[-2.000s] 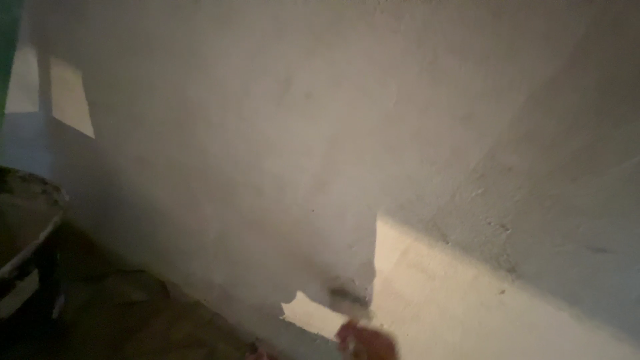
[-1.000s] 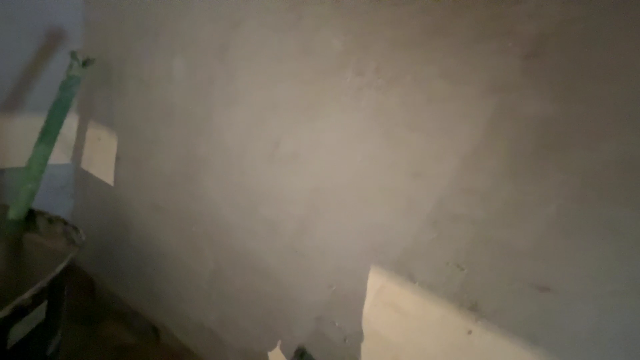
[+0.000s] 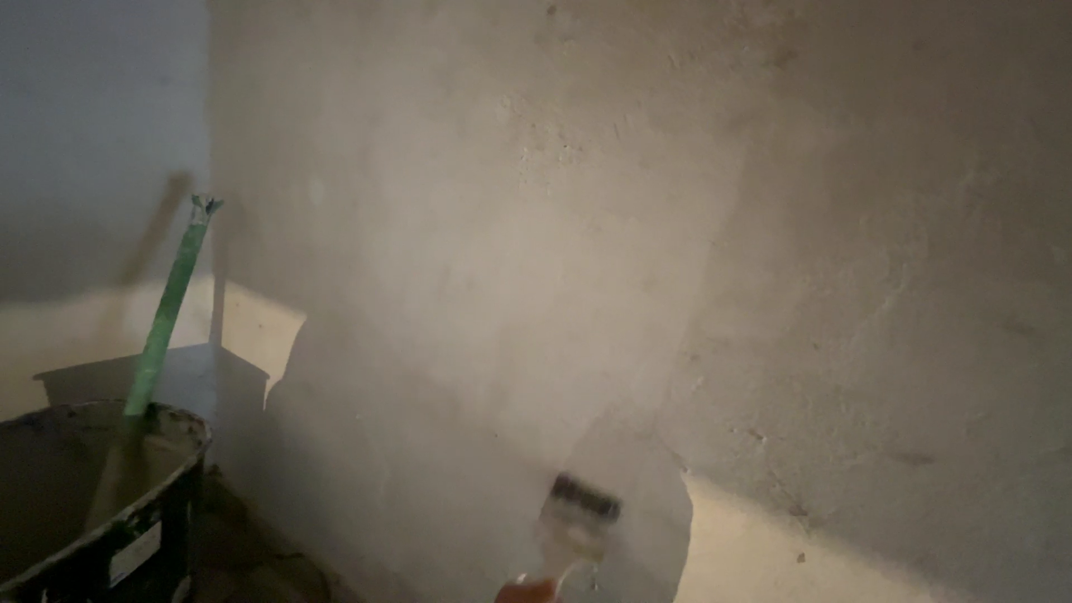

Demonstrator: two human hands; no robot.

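Observation:
At the bottom edge, a little left of the middle, the fingers of my right hand [image 3: 528,591] show, closed on the handle of a brush [image 3: 578,519]. The brush is blurred. Its dark bristle end [image 3: 586,496] points up and lies at or close to the plastered wall [image 3: 502,293]; actual contact cannot be told. A rounded shadow surrounds the brush on the wall. Most of the hand is cut off by the frame. My left hand is out of view.
At the lower left stands a dark, splattered bucket [image 3: 180,494] with a green stick [image 3: 167,318] leaning in it. Behind it two walls meet in a corner. Dark floor [image 3: 260,553] shows beside the bucket. Patches of light fall on the wall.
The view has swung left, so more of the bucket and the green stick shows. The hand and brush, mostly out of frame one second ago, are back in view at the bottom.

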